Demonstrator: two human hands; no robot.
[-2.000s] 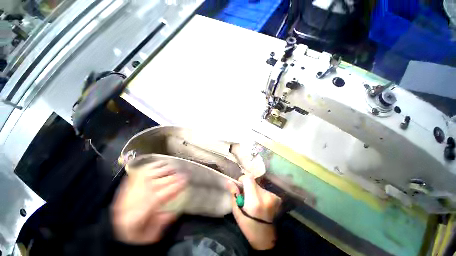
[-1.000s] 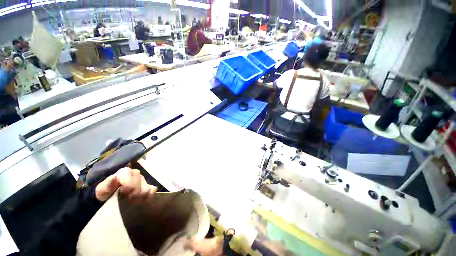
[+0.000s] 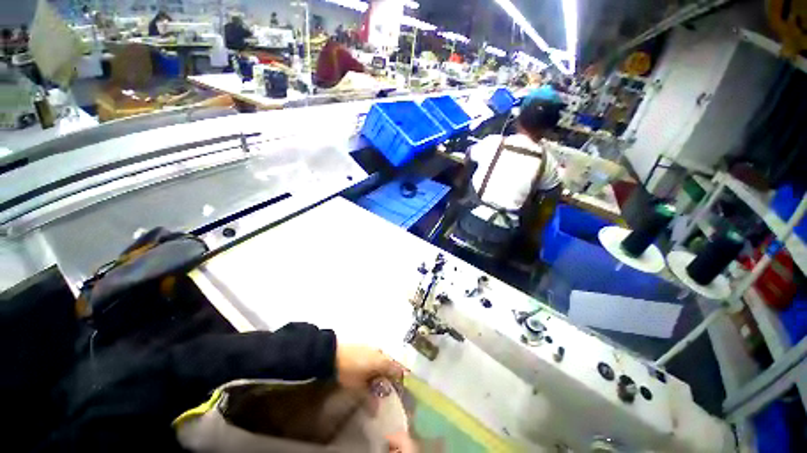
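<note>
The beige bag (image 3: 265,433) with yellow edging lies low in front of me, its open top facing up and its dark inside showing. My left hand (image 3: 365,364), in a black sleeve, reaches across to the bag's right end and holds the rim there. A small silvery ring (image 3: 380,387) shows at its fingers. My right hand (image 3: 400,444) is mostly cut off by the bottom edge, with only a bit of finger showing at the bag's right side. What it holds cannot be seen, and no green handle is visible.
A white sewing machine (image 3: 531,372) stands on the right of the pale table (image 3: 301,265). A dark bundle (image 3: 146,265) lies at left. Blue crates (image 3: 400,131) stand beyond. A seated person (image 3: 513,172) is ahead. Dark thread cones (image 3: 650,232) stand at right.
My left hand has moved from the bag's left end to its right end. The bag sits lower and its yellow edge shows at left. The view has tilted up since the earliest frame.
</note>
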